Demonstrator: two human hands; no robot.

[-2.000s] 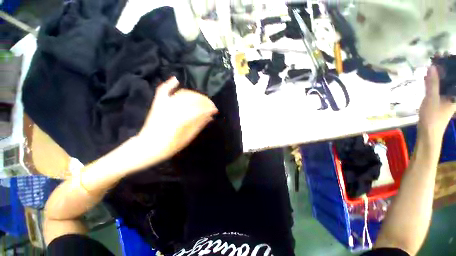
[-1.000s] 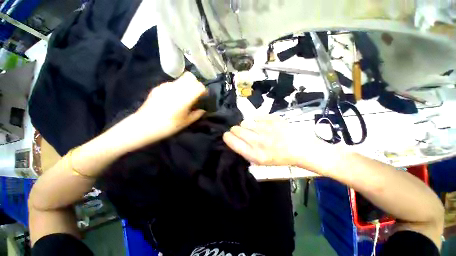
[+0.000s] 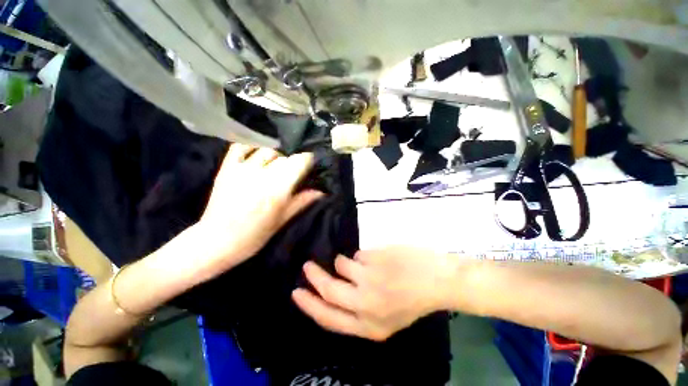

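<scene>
The black garment [image 3: 143, 181] lies heaped left of the needle area and over the lap. The pale sewing machine head [image 3: 453, 19] crosses the top of the view, its metal parts just beyond my left fingertips. My left hand [image 3: 256, 200] grips the black cloth close to the presser area, fingers bent. My right hand [image 3: 370, 290] rests on the cloth nearer the lap, fingers spread and slightly bent. The needle tip is hidden behind the head and the pale block [image 3: 351, 138].
Shears with black handles [image 3: 537, 139] lie right of the needle on the white table [image 3: 453, 226]. A wooden-handled tool [image 3: 579, 121], slim metal tools and black scraps [image 3: 486, 151] lie around them. A blue crate [image 3: 220, 353] is below at left; a red basket edge [image 3: 562, 341] shows at lower right.
My right hand came from the far right onto the cloth, then moved nearer the lap with its fingers spread. My left hand stays on the cloth by the machine. The view has shifted towards the machine head.
</scene>
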